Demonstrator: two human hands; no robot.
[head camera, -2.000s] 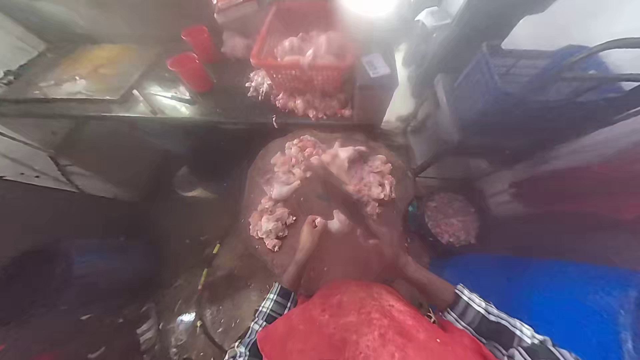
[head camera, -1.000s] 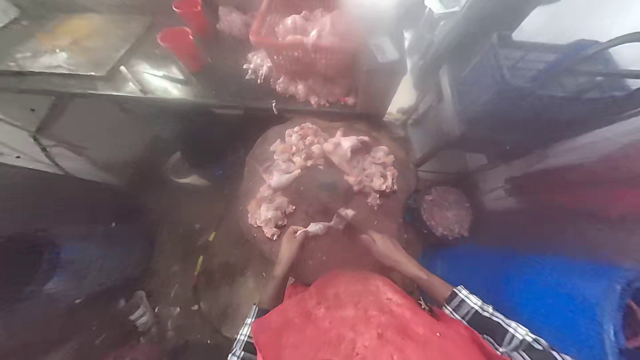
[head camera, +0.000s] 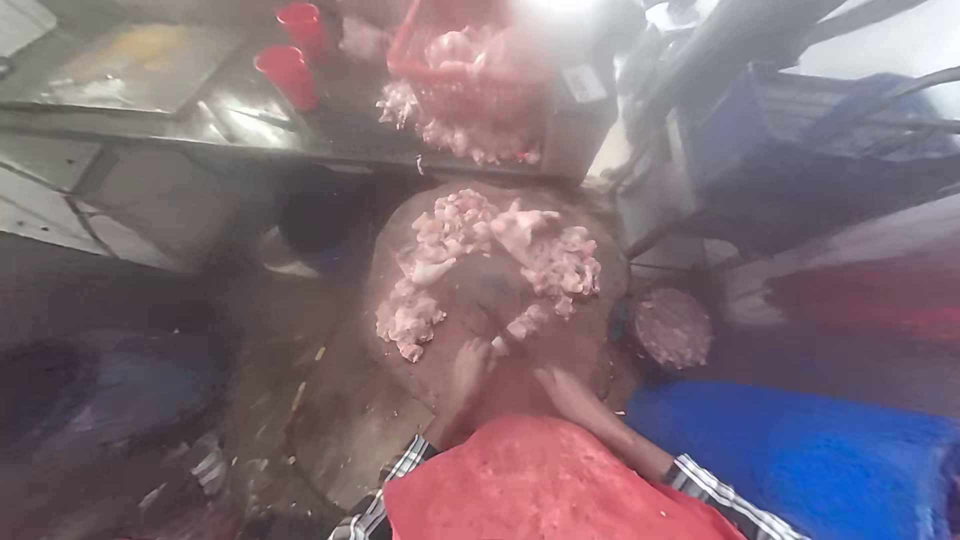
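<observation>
Near the front of a round chopping block (head camera: 555, 360), my left hand (head camera: 471, 364) rests by a small pale meat piece (head camera: 499, 345); blur hides whether its fingers grip it. My right hand (head camera: 553, 384) is low over the block, right of that piece. A dark, blurred shape like a blade (head camera: 517, 345) lies between the hands, and its handle cannot be made out. Cut raw poultry pieces (head camera: 412, 315) lie in a heap on the block's left, with more chopped pieces (head camera: 559, 262) on the right and a larger whole piece (head camera: 521, 229) at the back.
Behind the block, a red plastic basket (head camera: 480, 86) of raw poultry stands on a counter (head camera: 337, 146), near two red cups (head camera: 289, 75). A round container of chopped meat (head camera: 673, 328) is at right. A blue drum (head camera: 780, 450) lies at lower right, a blue crate (head camera: 810, 142) above.
The pale strip between my hands a second ago is no longer stretched there; small pieces now lie ahead of my left hand. That hand has moved toward the right one.
</observation>
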